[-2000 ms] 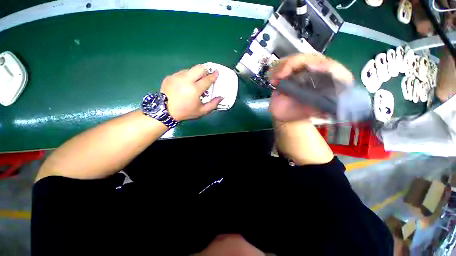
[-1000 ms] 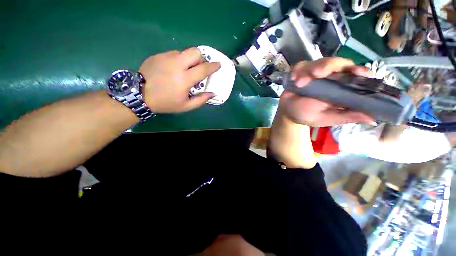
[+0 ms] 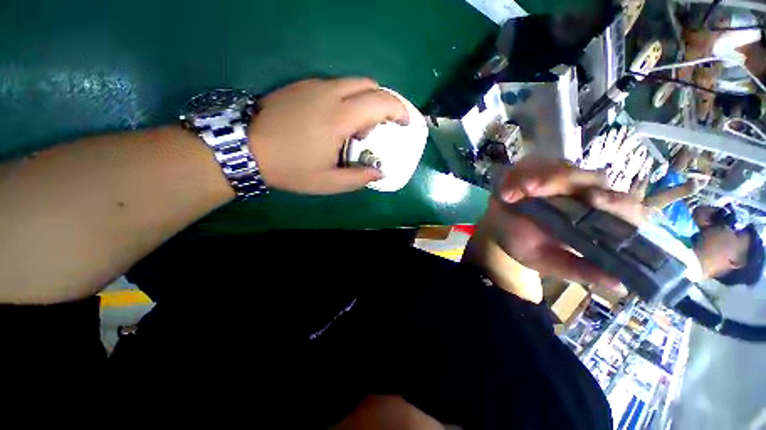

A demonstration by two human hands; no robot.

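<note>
My left hand grips a white rounded plastic housing on the green bench, fingers over its top and thumb at its lower edge. A round post shows between thumb and fingers. My right hand holds a thick grey electric screwdriver, its black cable running off to the right. The screwdriver's nose points up-left, by the front of the silver screw feeder. The hand hides the tip, so I cannot tell whether it touches the feeder.
White housings stand in a row beyond the feeder. Another person is at the far right. A pale metal strip crosses the right side. A cardboard box and racks lie below right. The green bench spreads left.
The view has turned and shifted right, bringing another person into view. My left hand still grips the housing. The screwdriver now slants down more steeply to the right, still near the feeder.
</note>
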